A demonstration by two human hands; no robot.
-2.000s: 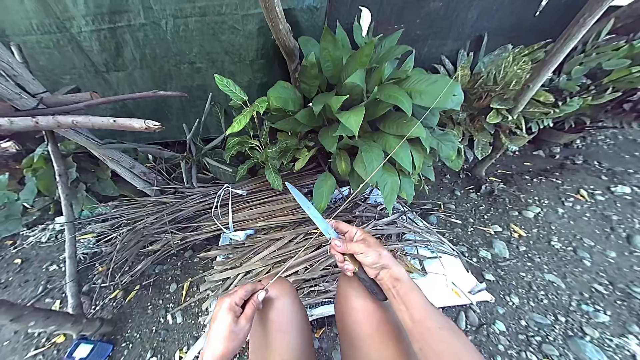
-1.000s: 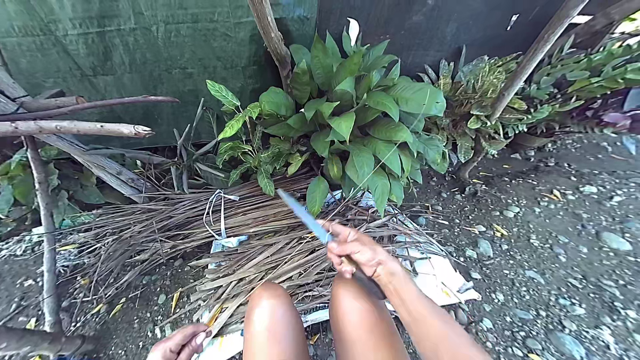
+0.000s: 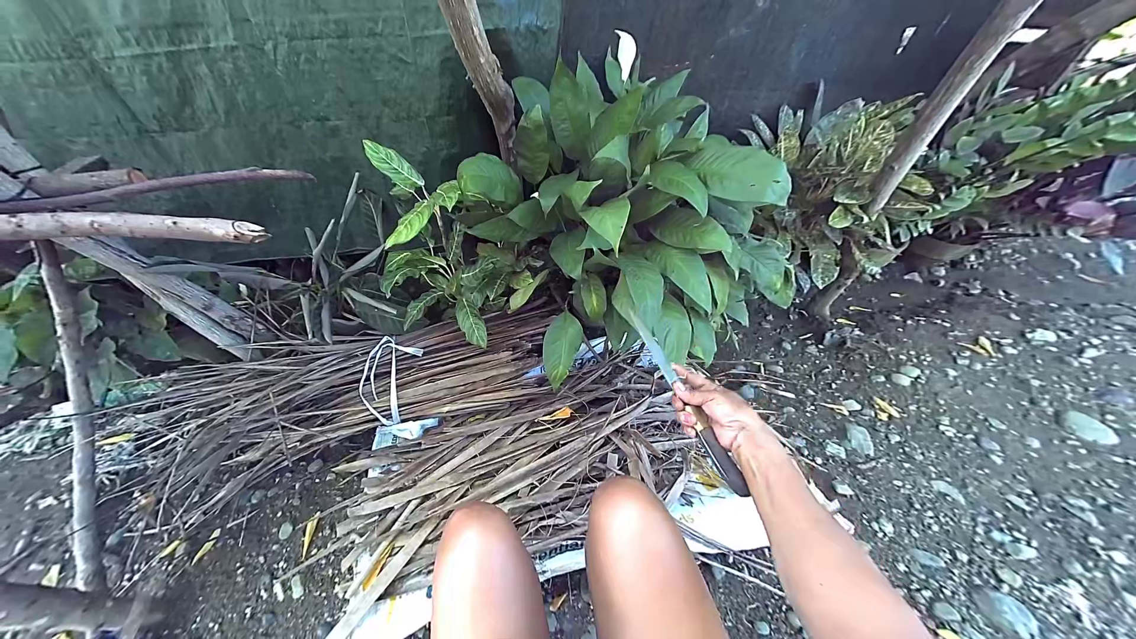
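Observation:
My right hand [image 3: 714, 410] is closed round the dark handle of a knife [image 3: 658, 353], whose blade points up and left toward the leafy plant [image 3: 621, 213]. Beyond and left of my knees lies a heap of dry brown palm-leaf strips [image 3: 461, 382], partly on a white printed sack [image 3: 723, 519]. A loop of white string [image 3: 393, 382] rests on the heap, with a small blue and white scrap [image 3: 406, 432] at its lower end. My left hand is out of the picture.
Cut branches [image 3: 133, 226] jut in from the left, beside an upright stick [image 3: 75, 417]. A green tarp [image 3: 240, 115] hangs behind. A leaning pole [image 3: 950, 106] stands at the right, above dark ground with stones [image 3: 1090, 428]. My bare knees [image 3: 488, 550] are at the bottom.
My left hand, at the lower left of both earlier frames, has left the view. Two seconds ago a thin strip ran between it and the knife. The right hand still has the knife.

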